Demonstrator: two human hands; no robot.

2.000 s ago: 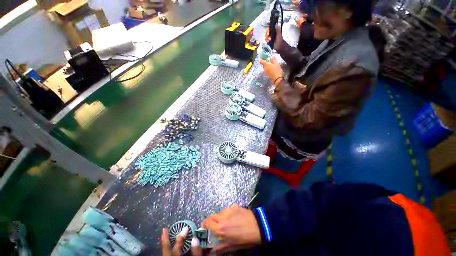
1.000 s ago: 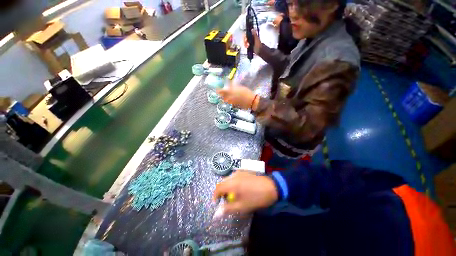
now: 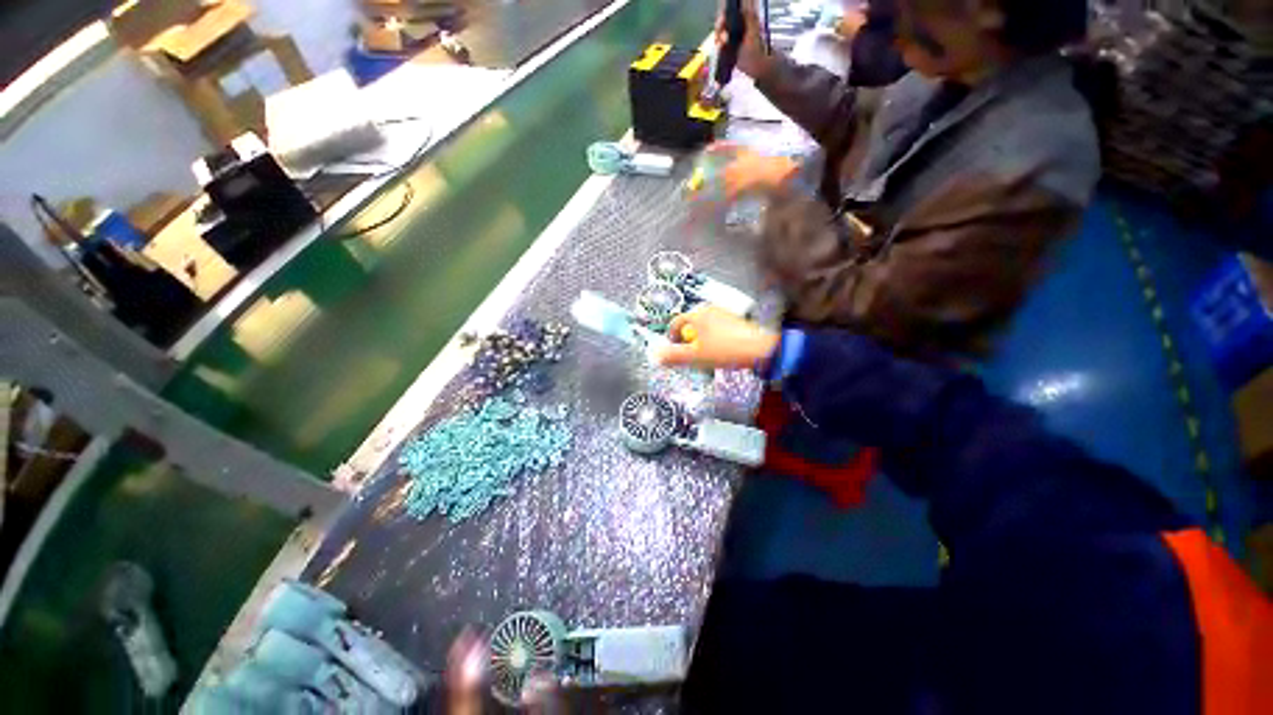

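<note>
My left hand [image 3: 482, 673] is blurred and cut off by the bottom edge, its fingertips at the rim of a mint fan head [image 3: 528, 654]; its grip is unclear. That fan's pale handle [image 3: 624, 654] points right. My right hand [image 3: 719, 341], with a yellow spot at the fingers, is stretched far forward. Its fingers are closed on a pale fan piece [image 3: 606, 316] that sticks out leftward; the part under the hand is hidden. Two more fans [image 3: 670, 270] lie just beyond it. Another fan [image 3: 649, 421] lies nearer, grille up, handle right.
A teal heap of small parts [image 3: 483, 455] and a dark, shiny heap [image 3: 517, 352] lie left of centre. Overlapping fan bodies [image 3: 307, 650] lie lower left. A green conveyor [image 3: 349, 314] runs alongside. A neighbouring person's blurred hand [image 3: 754, 175] works beyond my right hand, near a yellow-and-black box [image 3: 674, 95].
My right hand left the near fan, moved forward past the middle fan and now has a pale fan piece. My left fingers show again at the bottom. The neighbour's hand moved back from the row.
</note>
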